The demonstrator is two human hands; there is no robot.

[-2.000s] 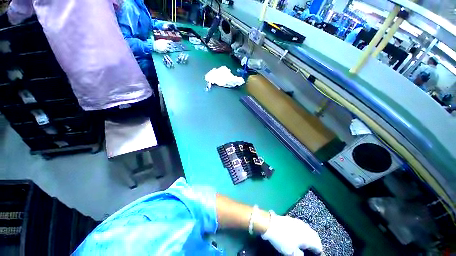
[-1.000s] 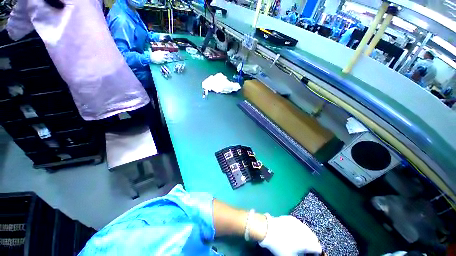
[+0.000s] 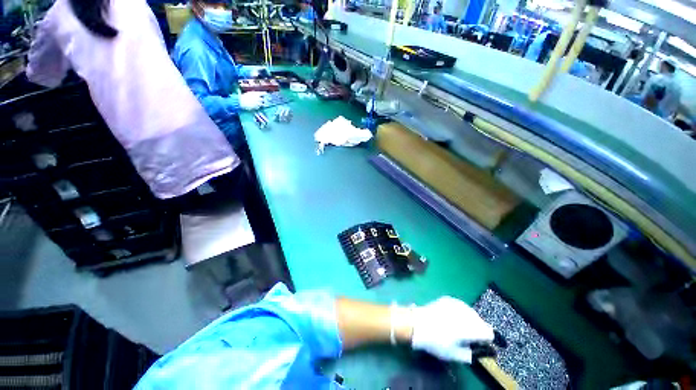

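My left hand (image 3: 452, 329), in a white glove with dark fingertips, reaches in from the lower left. Its fingertips are at the near edge of the screw tray (image 3: 497, 373), which has a cream strip; whether they hold anything is hidden. The tray is full of tiny silvery screws (image 3: 526, 346). A cluster of black finned heat sink assemblies (image 3: 375, 253) with pale square outlines lies on the green bench beyond my hand. A small pale blurred patch is cut off at the bottom right edge; I cannot tell if it is my right hand.
A long brown block (image 3: 450, 171) and a bluish tube bundle (image 3: 439, 206) lie along the bench's rear. A white round-faced device (image 3: 572, 232) is at right, a white cloth (image 3: 342, 132) farther up. A masked person (image 3: 206, 72) works at the far end; black crates (image 3: 84, 183) stand left.
My left hand has moved slightly up from the bottom edge, and the tray's cream strip now shows below its fingers. The whole view has shifted a little. The heat sink cluster stays on the bench.
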